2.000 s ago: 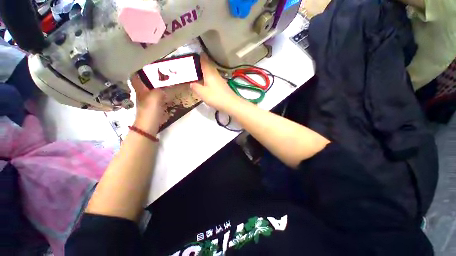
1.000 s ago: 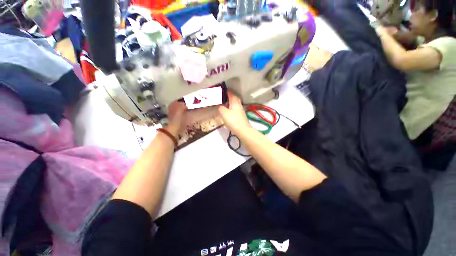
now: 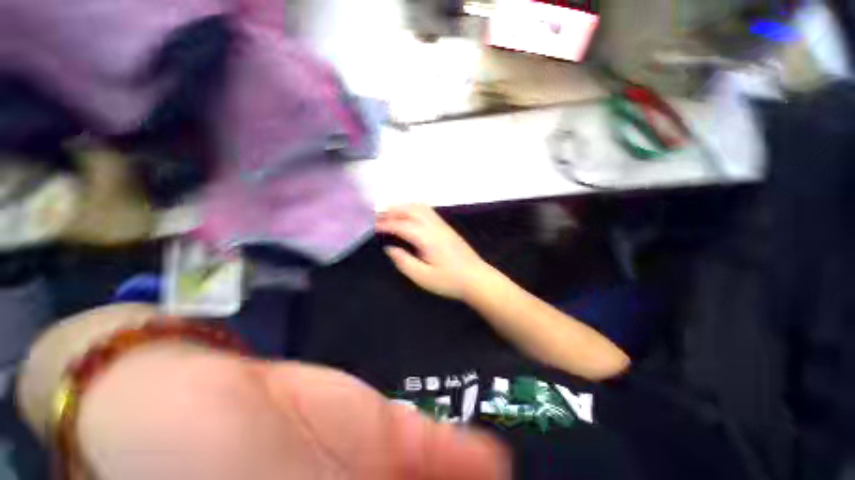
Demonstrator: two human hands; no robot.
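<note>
My right hand [image 3: 429, 251] is above my lap near the table's front edge, fingers slightly apart, with nothing seen in it. My left hand [image 3: 309, 427], with a red-brown bracelet at its wrist, is very large, blurred and close to the camera at the bottom left. Its fingers are unclear, and I cannot tell whether it holds anything. The phone [image 3: 542, 28], its screen lit, stands by the machine at the top edge, out of both hands. Pink garment panels [image 3: 291, 192] with dark parts hang over the table's left side, close to my right hand's fingertips.
The white table [image 3: 487, 155] runs across the upper middle. Scissors with red and green handles [image 3: 639, 127] and a thin dark cable lie at its right. Black garments [image 3: 806, 234] are piled at the right. A pale rectangular item [image 3: 202, 279] is below the pink cloth. The picture is blurred.
Both hands have let go of the phone and drawn back. My left hand has come up close to the camera and my right hand down over my lap. The view has swung left and down.
</note>
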